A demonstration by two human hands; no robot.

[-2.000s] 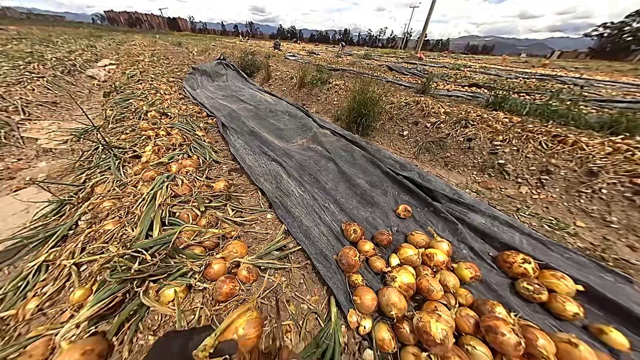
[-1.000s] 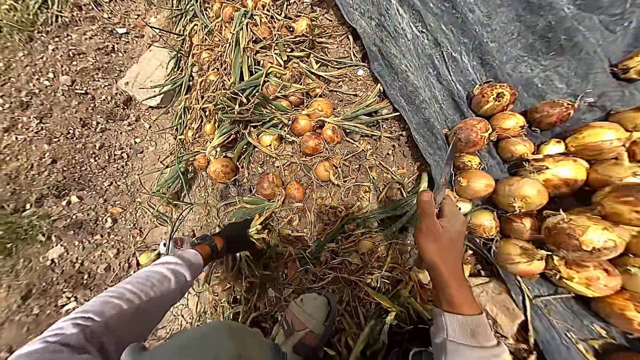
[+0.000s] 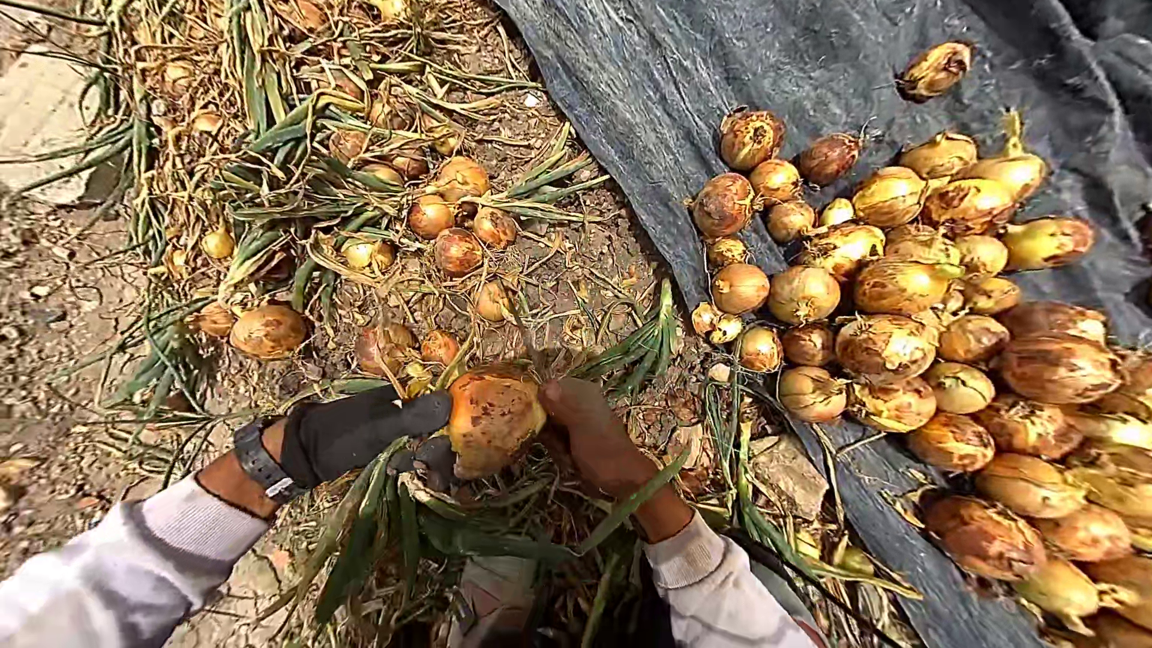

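My left hand (image 3: 378, 432), in a black glove with a watch at the wrist, holds a large yellow onion (image 3: 493, 421) from its left side. Green leaves hang below the onion. My bare right hand (image 3: 594, 432) is closed at the onion's right side. A thin blade (image 3: 520, 328), blurred, seems to rise from that hand behind the onion; its handle is hidden by the fingers. Many loose onions (image 3: 886, 346) without long leaves lie on a dark cloth sheet (image 3: 621, 81) to the right.
Onions with their green tops (image 3: 270, 331) lie on the soil at the left and upper left. A flat stone (image 3: 54, 117) sits at the upper left edge. Another stone (image 3: 787, 472) lies beside the sheet's edge. My foot shows partly below my hands.
My hands were apart one second ago and are now together at the large onion. The blade in my right hand was beside the sheet then. The view has swung down since the oldest frame.
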